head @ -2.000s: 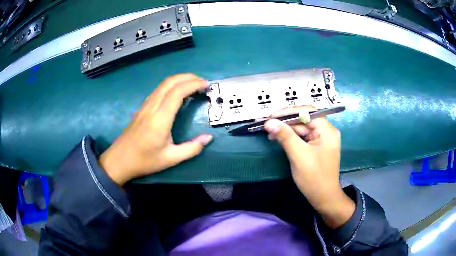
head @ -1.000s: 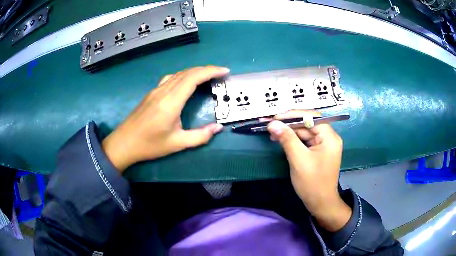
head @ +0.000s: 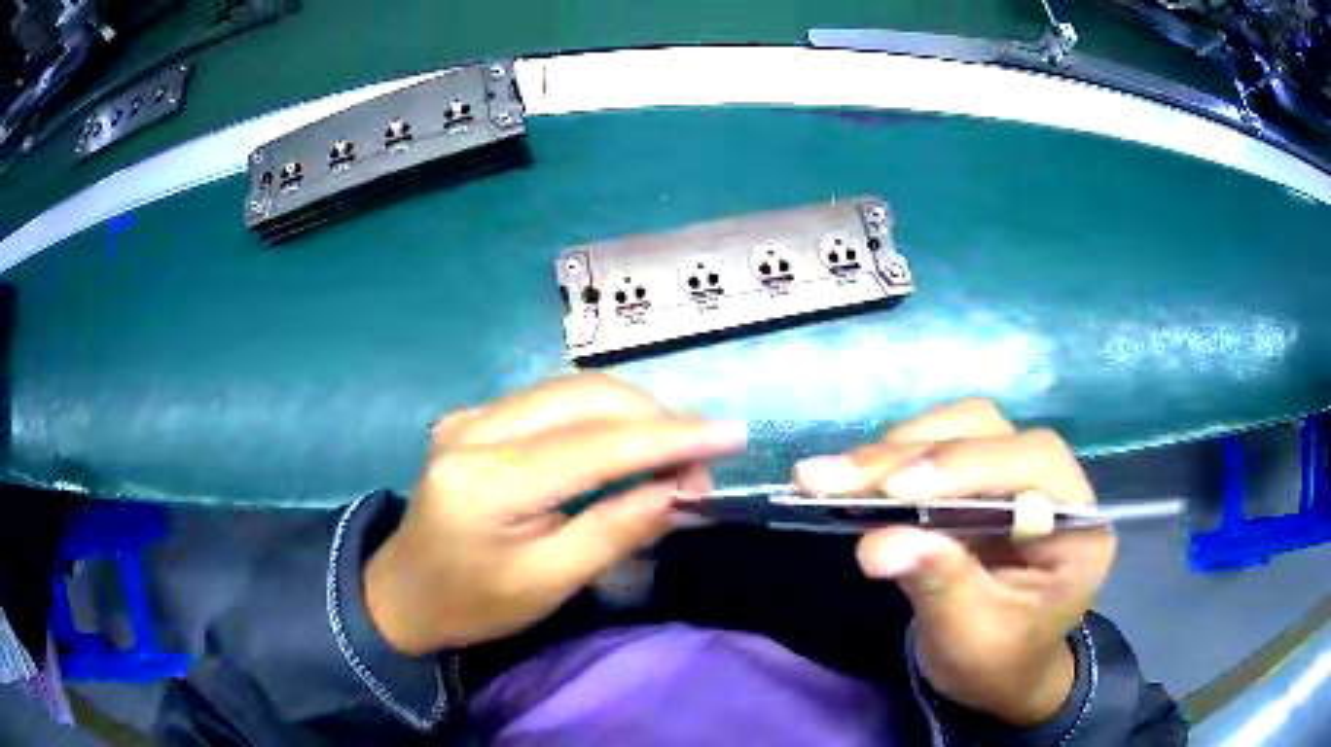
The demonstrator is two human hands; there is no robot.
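Note:
My right hand [head: 1007, 555] holds the slim dark tweezers [head: 934, 512] level, their points towards the left. A pale band shows near a right-hand finger. My left hand [head: 540, 504] is at the tweezer tips, with thumb and fingertips close together around them; whether it grips the tips or a tiny part cannot be told. Both hands are near the bench's front edge. The fixture plate [head: 737, 280] lies flat beyond them, touched by neither hand, with dark marks in its four nests.
A stack of similar fixtures [head: 387, 146] lies at the upper left on the green bench [head: 292, 350]. Another fixture [head: 134, 110] lies beyond the white band [head: 657, 85]. A guide rail [head: 934, 47] is at the far side. Blue stools [head: 1263, 504] stand below on both sides.
Both hands have left the fixture and moved back towards my body. The left hand has come to the tweezer tips. The fixture appears further left in the picture, uncovered.

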